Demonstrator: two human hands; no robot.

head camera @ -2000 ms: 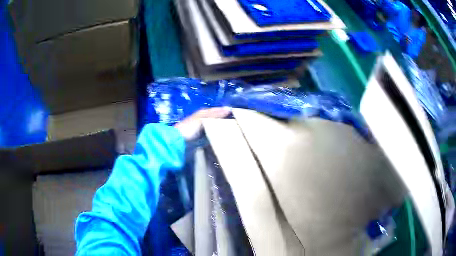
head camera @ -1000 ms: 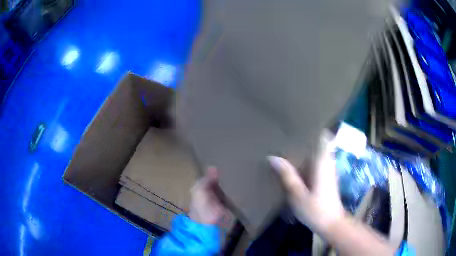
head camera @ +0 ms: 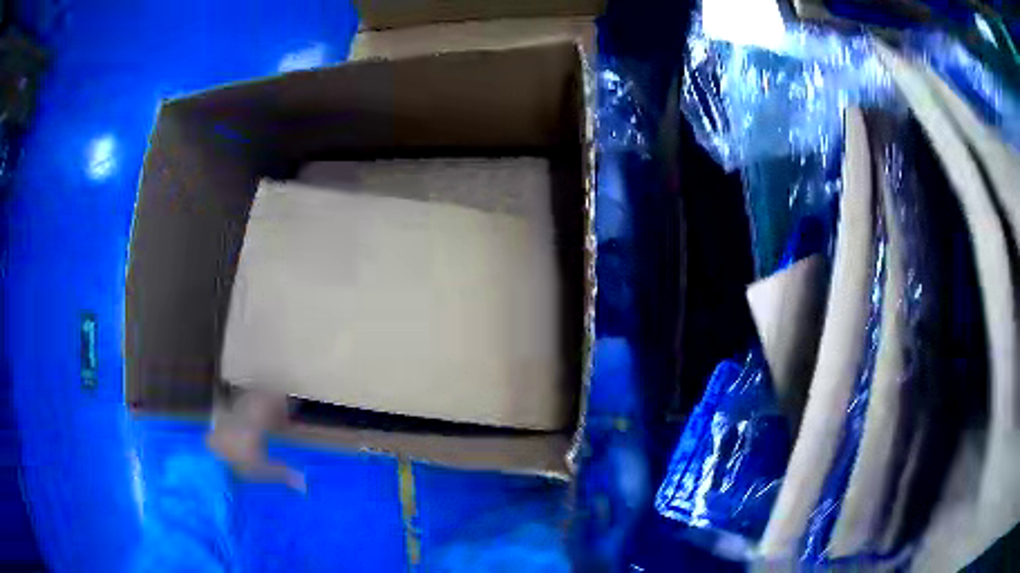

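Observation:
A cardboard divider (head camera: pixel 392 302) lies slightly askew inside the open carton (head camera: pixel 369 106), over another tan sheet (head camera: pixel 492 177) that shows behind it. My left hand (head camera: pixel 255 434) is blurred at the carton's near left rim, close to the divider's near left corner. Its thumb stands apart and nothing is seen in it. My right hand cannot be made out; a blurred light-blue patch at the bottom edge may be its sleeve.
On the right, curved tan dividers (head camera: pixel 844 336) stand with glossy film between them. A bagged blue housing (head camera: pixel 727 448) lies beside them. Crinkled clear plastic (head camera: pixel 772 90) and a white piece (head camera: pixel 744 20) are at upper right. Blue floor (head camera: pixel 67 470) surrounds the carton's left side.
The view has swung over the carton. The large sheet that both hands held up is no longer raised; a divider lies in the carton. My left hand is at the rim.

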